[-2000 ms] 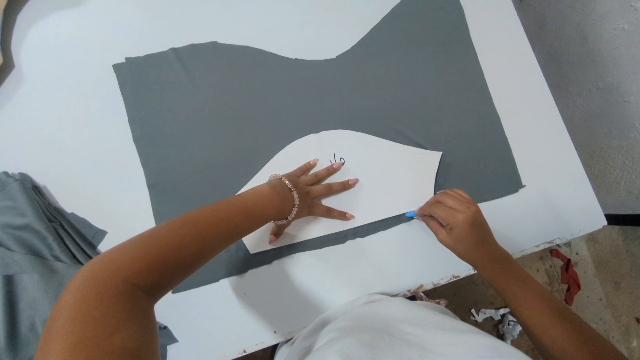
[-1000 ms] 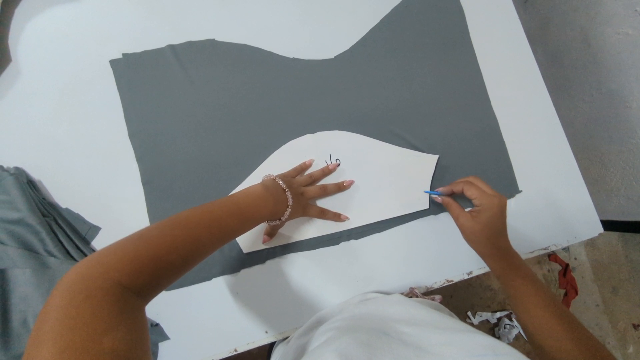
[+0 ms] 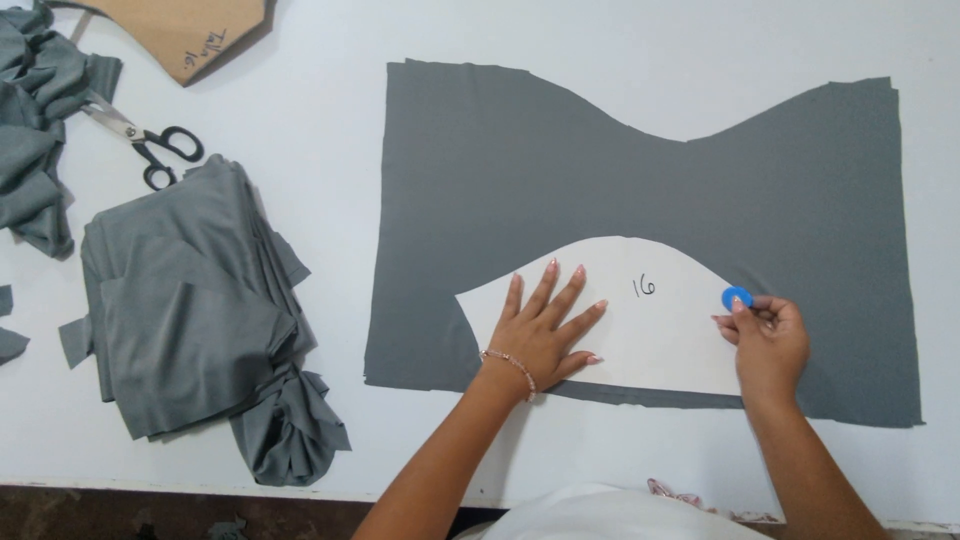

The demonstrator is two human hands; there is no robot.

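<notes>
My left hand (image 3: 536, 334) lies flat with spread fingers on a white paper pattern piece (image 3: 660, 337) marked 16. Beneath the pattern is a large grey fabric piece (image 3: 645, 187) with a curved far edge; a narrow strip of it shows along the pattern's near edge. Between thumb and fingers, my right hand (image 3: 772, 345) pinches a round blue piece of tailor's chalk (image 3: 737, 298) at the pattern's right upper edge.
Left of the fabric sits a folded stack of grey fabric (image 3: 195, 322), with fabric shears (image 3: 139, 139) just beyond it. More crumpled grey fabric (image 3: 30, 127) lies at the far left. A brown cardboard pattern (image 3: 180, 34) rests at the upper left. The white table's (image 3: 420, 480) near edge runs along the bottom.
My right hand has moved up from the pattern's right end to its curved edge with the blue chalk. My left hand stays on the pattern. The view has turned and shifted left.
</notes>
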